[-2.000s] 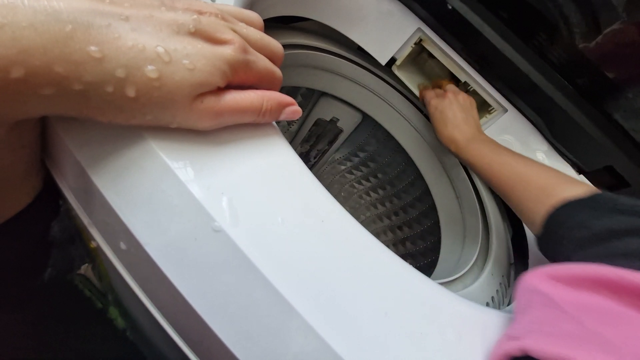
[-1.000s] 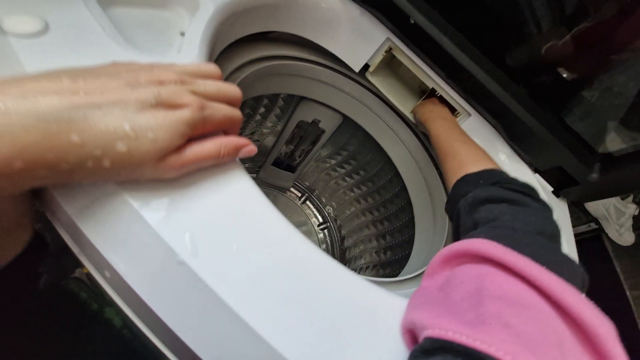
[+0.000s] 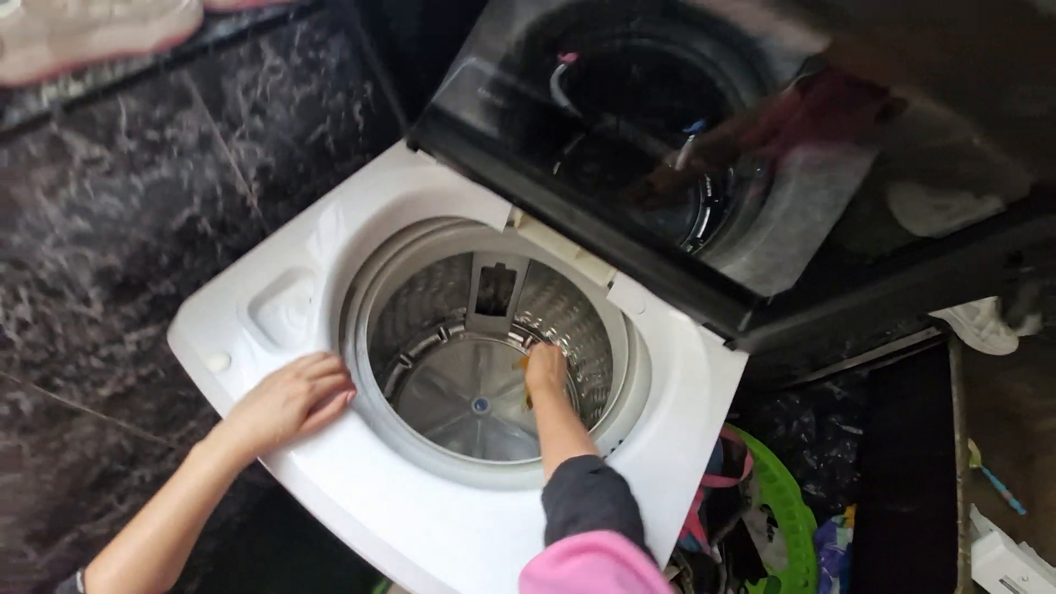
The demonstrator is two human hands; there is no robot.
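A white top-loading washing machine [image 3: 429, 520] stands with its dark glass lid [image 3: 627, 124] raised. My left hand [image 3: 293, 400] rests on the white top at the left of the round opening, holding nothing. Inside the steel drum [image 3: 429, 289] is my right hand [image 3: 546, 367], low at the right side, its fingers curled around something yellow-orange [image 3: 525, 396] that is mostly hidden by the hand. The drum's ribbed bottom plate [image 3: 462, 429] is visible, as is a dark filter slot [image 3: 497, 289] in the far wall. A pale dispenser recess [image 3: 565, 247] lies behind the opening.
A green plastic basket [image 3: 788, 503] with clothes stands on the floor right of the machine. A dark marbled wall or panel [image 3: 165, 231] is on the left. White shoes [image 3: 978, 324] and a white box [image 3: 1011, 561] lie further right.
My right hand has moved from the dispenser recess down into the drum. My left hand stays on the machine's top. The view has pulled back and turned.
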